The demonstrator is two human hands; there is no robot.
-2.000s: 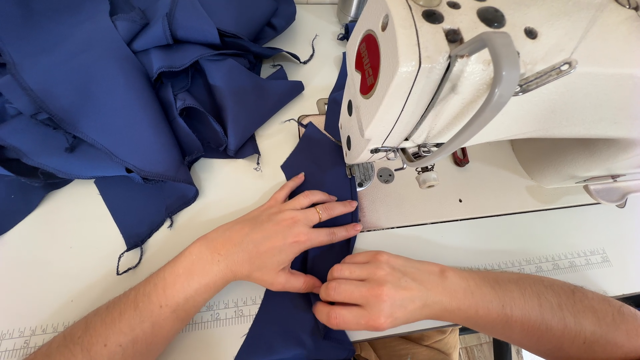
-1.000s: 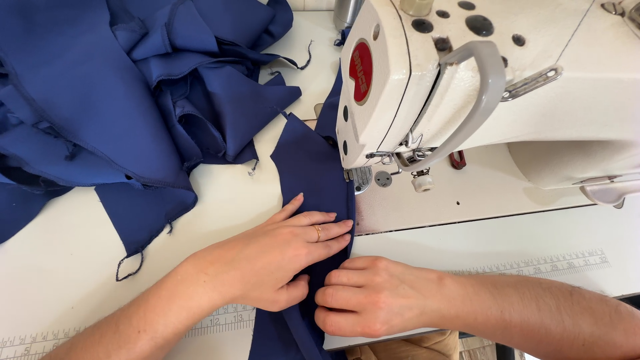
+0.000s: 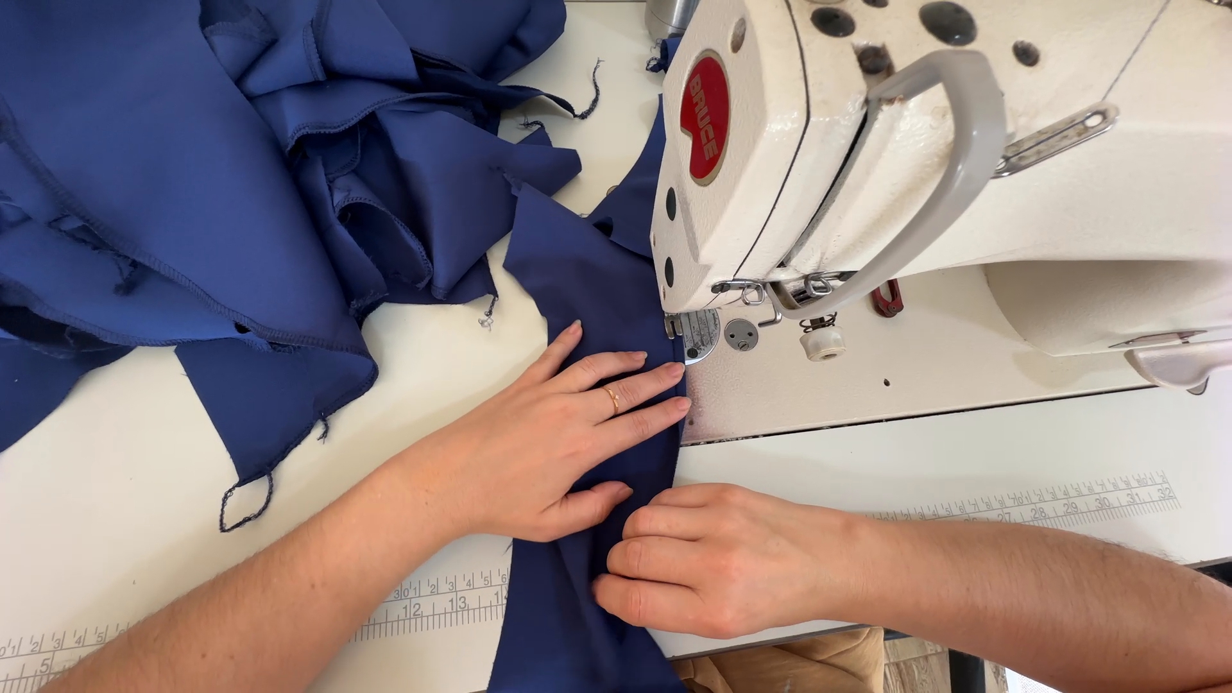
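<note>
A strip of dark blue fabric (image 3: 602,289) runs from beside the sewing machine (image 3: 746,173) down past the table's front edge. Its right edge lies at the metal presser foot (image 3: 675,329). My left hand (image 3: 568,433), a ring on one finger, rests flat on the strip with fingers spread, fingertips near that edge just below the foot. My right hand (image 3: 727,558) is closed on the strip's right edge lower down, close to my left thumb; its fingertips are hidden in the cloth. The needle cannot be made out.
A heap of blue fabric pieces (image 3: 173,183) with overlocked edges and loose threads covers the upper left. A printed ruler scale (image 3: 1039,505) crosses the white table (image 3: 433,346). A small red part (image 3: 886,297) lies on the machine bed. Brown cloth (image 3: 789,664) shows below the table edge.
The blue strip has moved up past the presser foot, its top corner now higher beside the machine. Both hands stay on the strip.
</note>
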